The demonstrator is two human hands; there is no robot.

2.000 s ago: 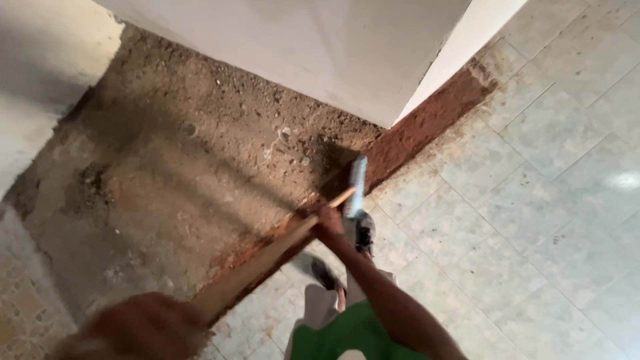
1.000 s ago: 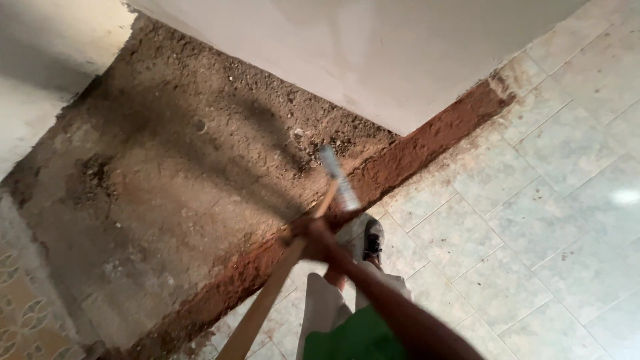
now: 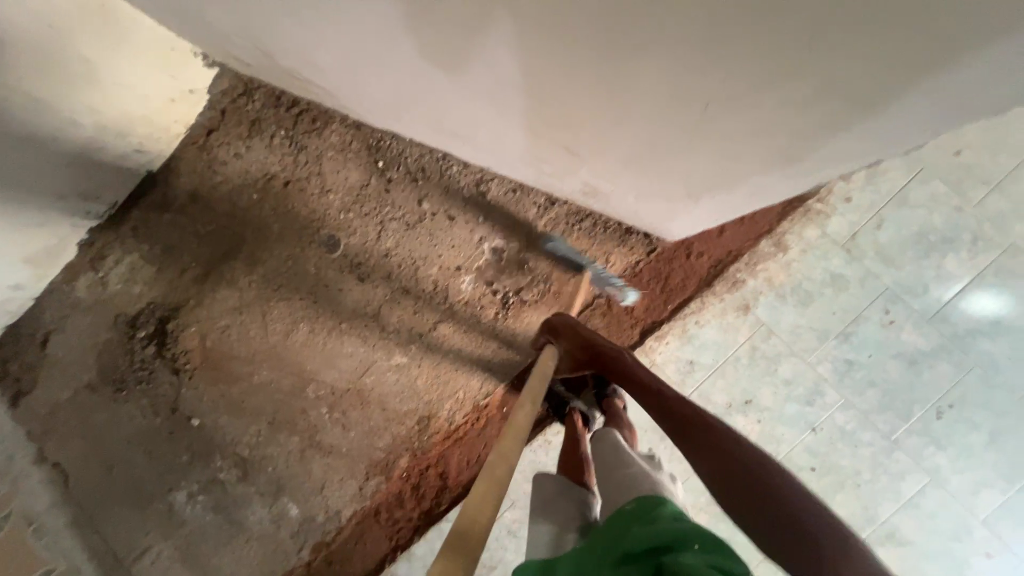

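My right hand is closed around the pale wooden handle of a long-handled tool, fairly near its head. The tool's narrow grey head, blurred, lies crosswise on the handle; it may be a pick, but I cannot tell for sure. It is over the rough dug floor, close to the wall corner, and whether it touches the ground is unclear. The handle runs down out of the bottom of the view. My left hand is not in view.
My feet are at a reddish-brown earth strip beside the pale tiled floor. A plastered wall juts in above, and another wall stands at the left. Loose rubble lies on the dug ground.
The tool's head has swung from near my foot at the earth strip to over the rough ground, my right hand moving with it. My left hand, seen blurred at the lower left, has left the view.
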